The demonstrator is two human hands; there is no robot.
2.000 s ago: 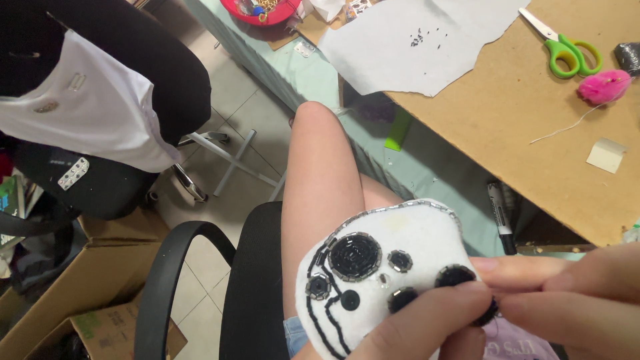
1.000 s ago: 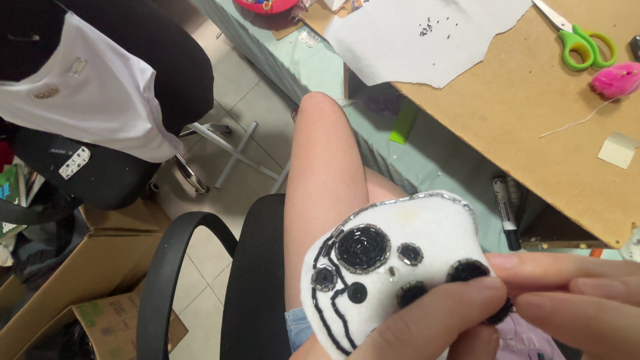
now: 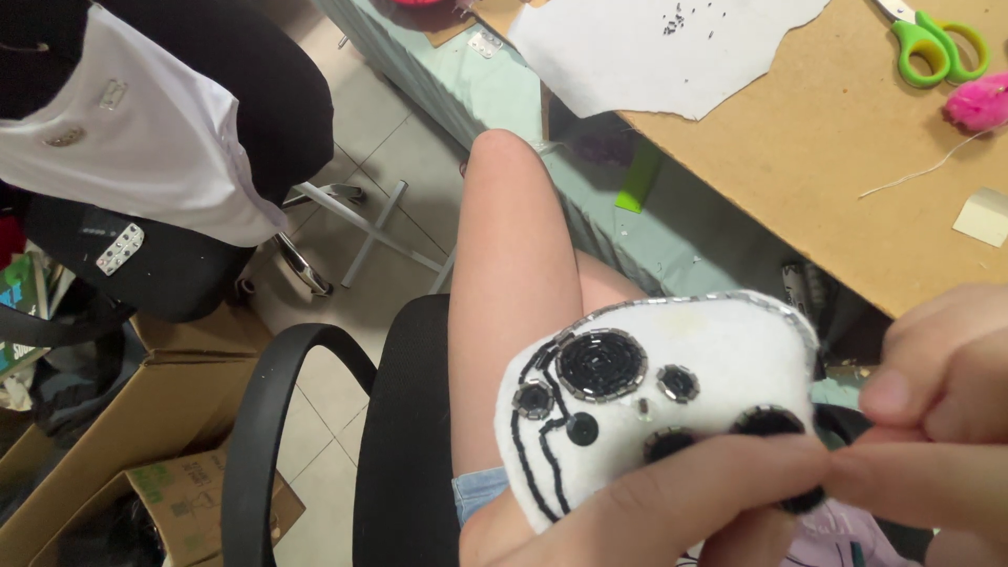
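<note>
A white felt piece with black beaded circles, black lines and a silver beaded edge lies tilted above my lap. My left hand grips its lower part, the thumb across the front near two black circles. At its right edge is my right hand, fingers pinched together and meeting the left thumb tip; whatever may be between them is too small or hidden to make out. Small dark beads lie scattered on a white cloth on the table.
Green-handled scissors, a pink fluffy ball with thread and a cream paper square are on the brown board. A black chair armrest, cardboard boxes and a chair with a white garment stand at left.
My right hand's upper fingers have lifted somewhat off the felt piece since a second ago. My left hand keeps its grip. The view has shifted slightly.
</note>
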